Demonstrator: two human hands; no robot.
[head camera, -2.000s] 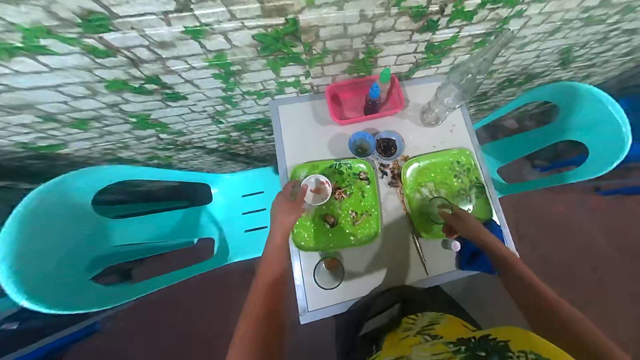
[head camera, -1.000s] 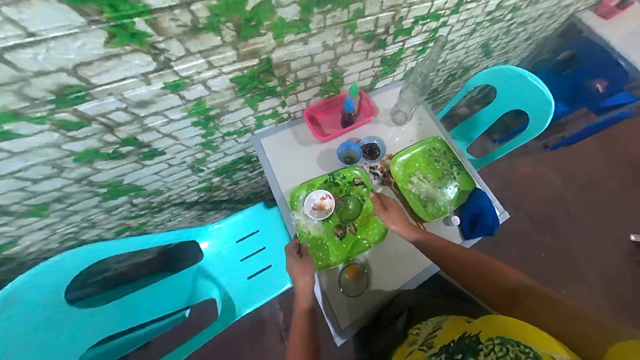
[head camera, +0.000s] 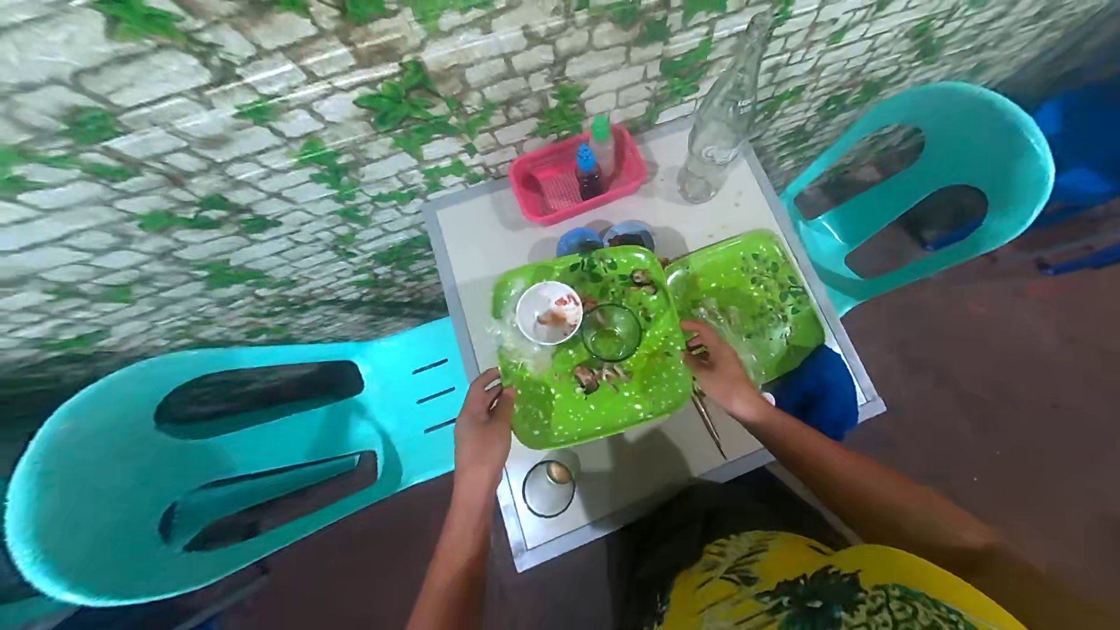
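Note:
Between my hands a green patterned tray (head camera: 604, 411) is raised above the table, partly over a second green tray (head camera: 787, 324). My left hand (head camera: 484, 416) grips its left edge and my right hand (head camera: 719, 360) its right edge. On the raised tray are a white bowl (head camera: 549, 313) with reddish food remains, an upright drinking glass (head camera: 612, 332), crumpled clear plastic and brown food scraps. Clear plastic also lies on the second tray. Another glass (head camera: 549, 490) with something brown inside stands near the table's front left corner.
A pink basket (head camera: 547, 184) holds two bottles, near a tall clear glass bottle (head camera: 717, 131). Two blue bowls (head camera: 628, 234) sit behind the trays. A dark blue cloth (head camera: 822, 394) lies at the right edge. Turquoise chairs (head camera: 79, 472) flank the table, with a brick-patterned wall behind.
My left hand let go of the white bowl, now on the tray. My right hand moved from the right tray to the left one, where a glass now stands. The left tray has been lifted.

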